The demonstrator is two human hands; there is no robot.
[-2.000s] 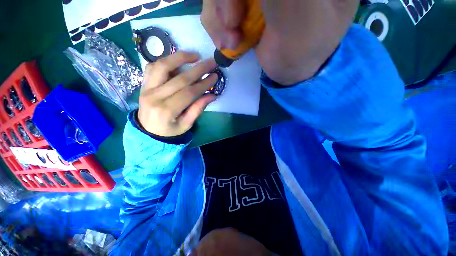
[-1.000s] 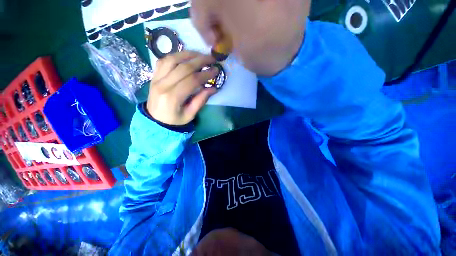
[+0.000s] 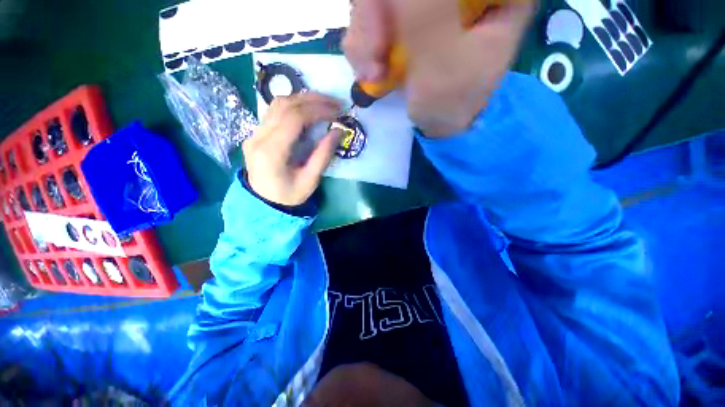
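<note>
A small round watch case (image 3: 348, 138) with a metallic inside and a yellow patch lies on the white work pad (image 3: 385, 151). My left hand (image 3: 290, 143) holds it at its left side with thumb and fingers. My right hand (image 3: 445, 63), partly cut off by the top edge and blurred, grips the orange electric screwdriver (image 3: 395, 70). Its dark tip points down at the case's upper edge; whether it touches a screw I cannot tell. A dark round dish (image 3: 280, 82) with a white centre lies on the pad's upper left, partly behind my left fingers.
Left: clear plastic bag (image 3: 208, 111), blue bin (image 3: 135, 179) with pale loops, red parts tray (image 3: 159, 266). Top: sticker sheet (image 3: 246, 24). Right: tape roll (image 3: 556, 72), white disc (image 3: 564, 27), second sticker strip (image 3: 616, 36) and black cord (image 3: 660, 107).
The view has shifted, so bench things appear further right or lower. The left fingers have drawn back a little and show more of the case. The driver is still held over it.
</note>
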